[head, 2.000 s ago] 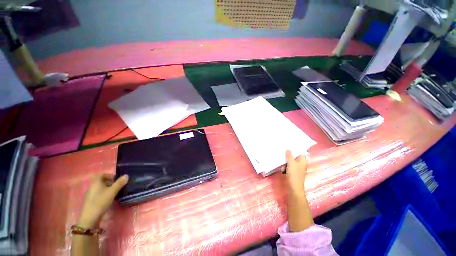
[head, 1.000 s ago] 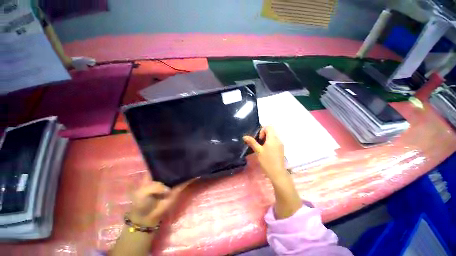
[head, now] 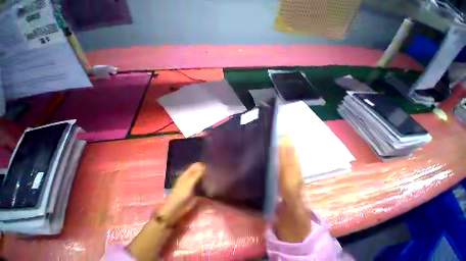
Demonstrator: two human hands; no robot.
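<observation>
A black panel [head: 237, 158] with a small white label is held up, tilted and blurred, above the pink bench. My left hand [head: 186, 188] grips its left lower edge. My right hand [head: 290, 183] is at its right edge, fingers partly hidden; whether more than one panel is held is unclear. Another black panel [head: 179, 158] lies on the bench behind my left hand, partly covered. A stack of white sheets [head: 317, 145] lies just right of the held panel.
A pile of black panels and white sheets [head: 38, 173] stands at left, another [head: 391, 120] at right. Loose white sheets [head: 202, 104] lie at the back. A smaller dark panel [head: 295, 86] lies on the green mat. A printed sheet [head: 43, 56] hangs at upper left. Blue bins [head: 434, 229] are at lower right.
Both hands have left the bench and white sheets and raised the black panel. Since the last frame it has turned more upright on its right side, uncovering a panel on the bench.
</observation>
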